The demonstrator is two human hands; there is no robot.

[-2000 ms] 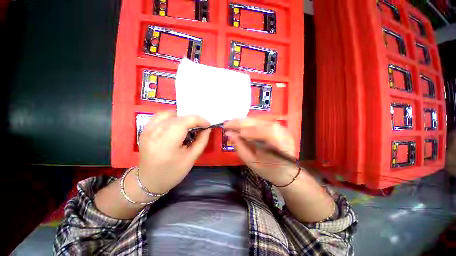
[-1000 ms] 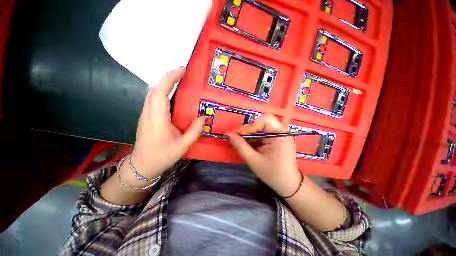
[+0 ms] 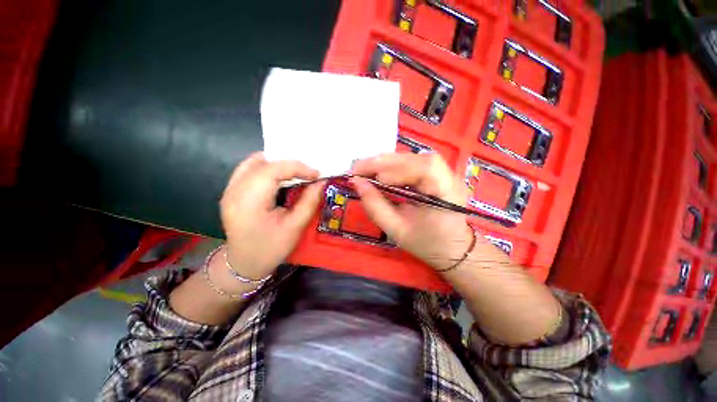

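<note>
The white adhesive sheet [image 3: 330, 118] is held up over the left edge of the red foam tray [image 3: 314, 255]. My left hand [image 3: 263, 208] grips its lower edge between thumb and fingers. My right hand [image 3: 417, 200] holds the dark, thin tweezers [image 3: 440, 202], with the tip at the sheet's lower edge near my left fingertips. A phone frame [image 3: 334, 222] with yellow pads lies in the tray pocket just below the hands, partly covered by my right hand. Any small piece at the tweezer tip is too small to tell.
More frames [image 3: 515, 133] sit in the tray's pockets in two columns. Stacked red trays [image 3: 629, 196] with frames on top stand at the right. The dark green belt [image 3: 157, 118] lies at the left, with a pale rail [image 3: 141, 220] along its near edge.
The sheet has moved from the upper left to in front of both hands. My right hand and tweezers have lifted from the lower frames to the sheet's edge. The view has also shifted.
</note>
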